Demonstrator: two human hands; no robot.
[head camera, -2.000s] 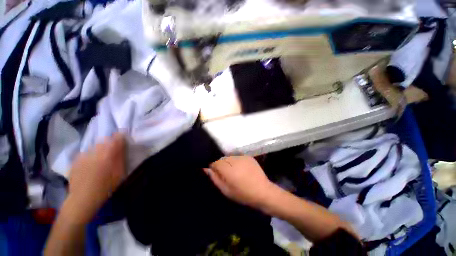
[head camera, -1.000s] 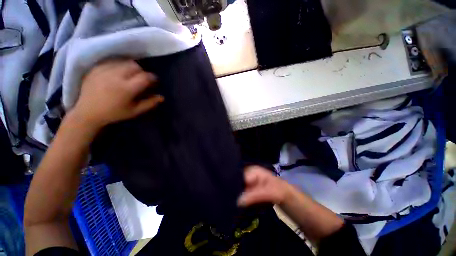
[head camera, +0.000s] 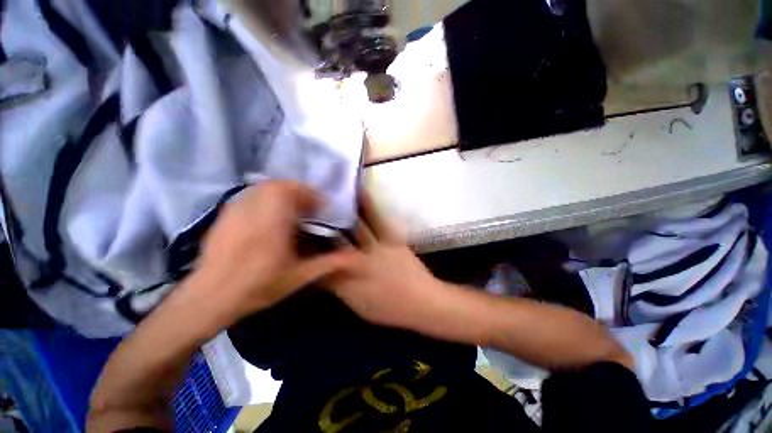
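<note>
A pale fabric panel (head camera: 326, 169) with a dark edge lies at the left front of the machine bed and runs up to the brightly lit presser foot area (head camera: 343, 72). My left hand (head camera: 267, 241) is on the panel's near edge, blurred, fingers bent over the cloth. My right hand (head camera: 377, 275) meets it at the same edge, its fingertips partly hidden by cloth and glare. Both hands hold the edge. Black fabric (head camera: 288, 330) lies below the hands and is hard to tell from the black shirt. The partly sewn garment bundle (head camera: 161, 161) is heaped at left.
A black cloth pad (head camera: 525, 76) lies on the white machine bed (head camera: 542, 186), with loose thread scraps near it. Pale, black-striped pieces (head camera: 694, 296) fill a blue crate (head camera: 756, 334) below the table at right. Another blue crate (head camera: 201, 397) stands at lower left.
The black panel that stretched from the needle to my lap is no longer spread out; pale cloth now shows at the bed edge. My right hand moved up and left, and my left hand moved right and down.
</note>
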